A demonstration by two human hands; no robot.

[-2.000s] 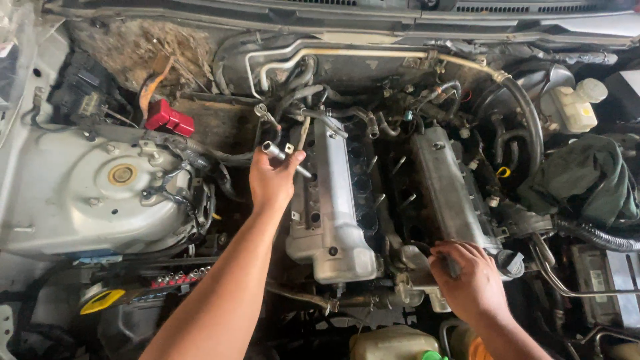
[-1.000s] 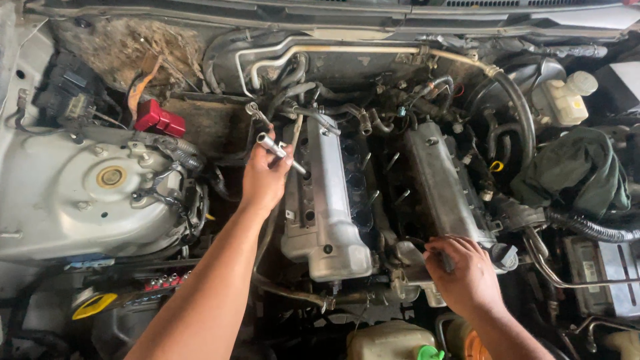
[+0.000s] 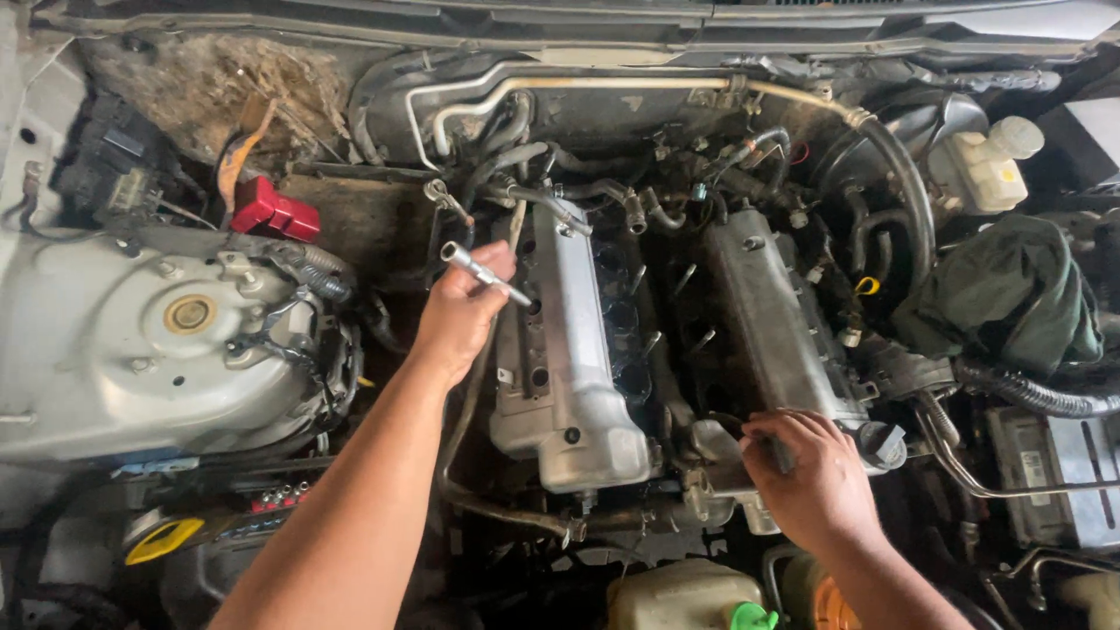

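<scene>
My left hand holds a metal socket on an extension bar between thumb and fingers, beside the left aluminium valve cover. The bar's thin end points toward that cover's holes. My right hand rests at the front end of the right valve cover, close to the oil filler cap. Its fingers are bent, and whether anything is under them cannot be told. Several upright studs stand between the two covers.
Rubber hoses and a metal pipe run along the rear. A dark green cloth lies at the right, near the brake fluid reservoir and battery. A red terminal cover and a red-railed socket set are at the left.
The socket and extension bar have stayed in my left hand, their angle slightly changed. My right hand has remained at the front of the right valve cover.
</scene>
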